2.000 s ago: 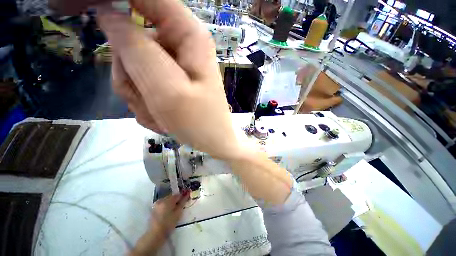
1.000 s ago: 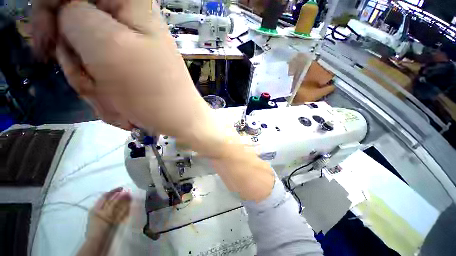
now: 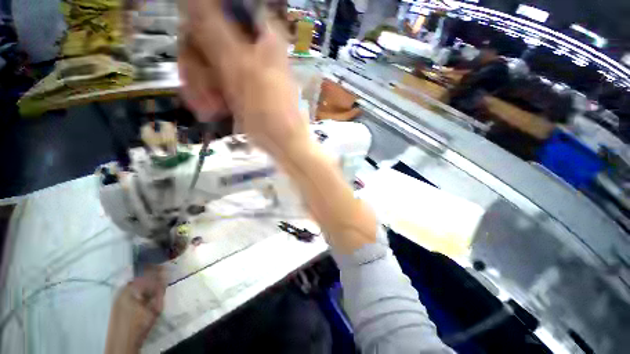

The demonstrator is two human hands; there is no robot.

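Note:
The white sewing machine (image 3: 245, 176) lies across the middle; its head and presser foot area (image 3: 176, 238) are blurred. My right hand (image 3: 238, 79) is raised close to the camera, closed around what looks like a screwdriver (image 3: 199, 166). Its dark handle shows above my fingers and its thin shank points down to the machine head; its tip is unclear. My left hand (image 3: 139, 301) is low, just in front of the needle area; its fingers are blurred and I cannot tell whether they hold anything. Small black snips (image 3: 298, 231) lie on the bed under the arm.
A pale cup with a green base (image 3: 168, 157) shows at the machine head. White and yellowish sheets (image 3: 421, 214) lie right of the machine. A metal rail (image 3: 442, 145) runs behind to the right. Yellow-green fabric piles (image 3: 86, 41) and a blue crate (image 3: 570, 159) are further back.
The view has swung right, and the machine appears further left. My left hand has moved from left of the machine to just in front of the needle area. My right hand stays raised.

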